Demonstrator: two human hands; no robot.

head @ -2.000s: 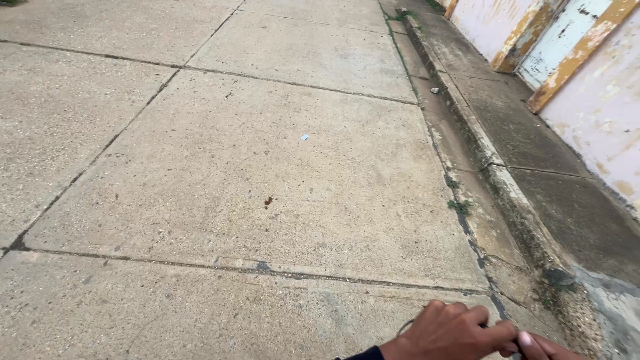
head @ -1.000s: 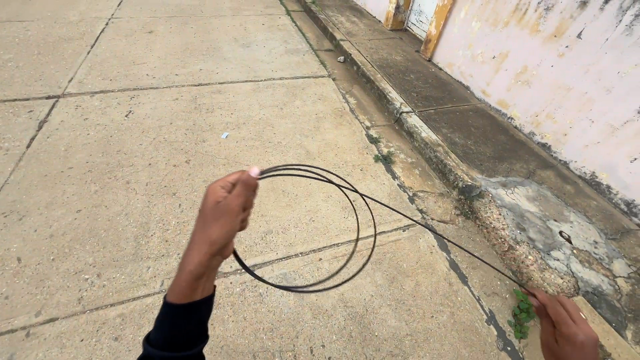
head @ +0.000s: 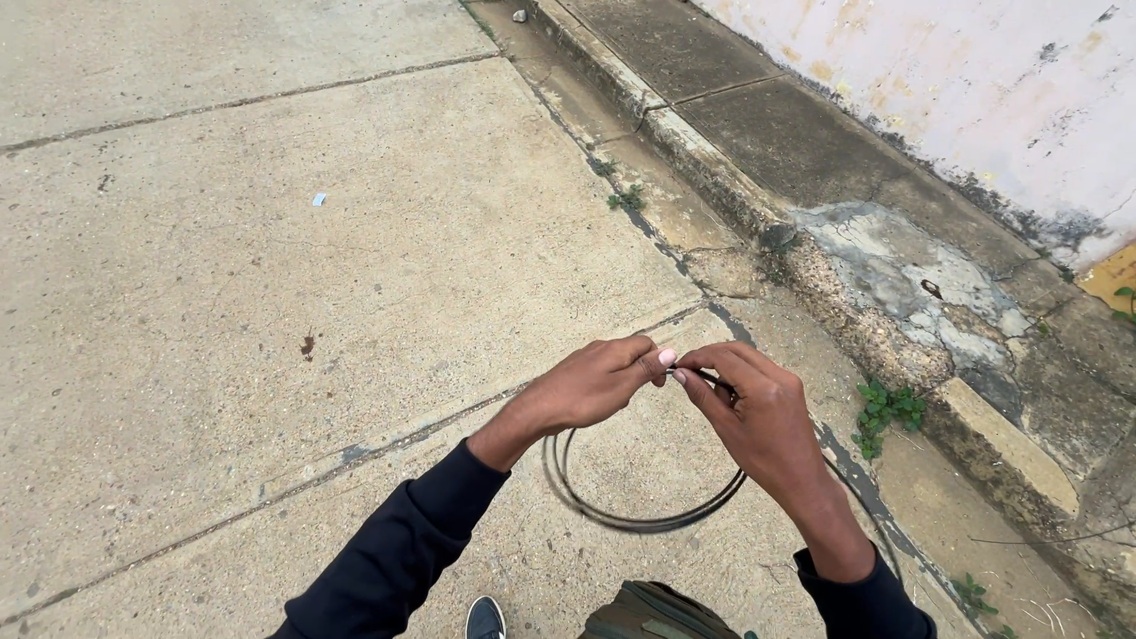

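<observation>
A thin black cable (head: 652, 525) hangs in loose loops below my two hands, over the concrete. My left hand (head: 599, 382) pinches the top of the loops between thumb and fingers. Close beside it, my right hand (head: 754, 413) grips the same cable, thumb and forefinger almost touching the left thumb. A further stretch of cable curves down behind my right wrist toward the bottom edge. The palms and part of the held cable are hidden by the fingers.
A raised kerb (head: 692, 155) and sidewalk run along a stained pale wall (head: 967, 98) at right. Green weeds (head: 887, 411) grow at the kerb. A dark bag (head: 657, 612) and a shoe (head: 485, 619) show at the bottom. A thin wire (head: 1047, 541) lies lower right.
One second ago my hands were far apart with the cable stretched between them; now they are together. The loops hang lower, beneath the hands. The view has shifted downward.
</observation>
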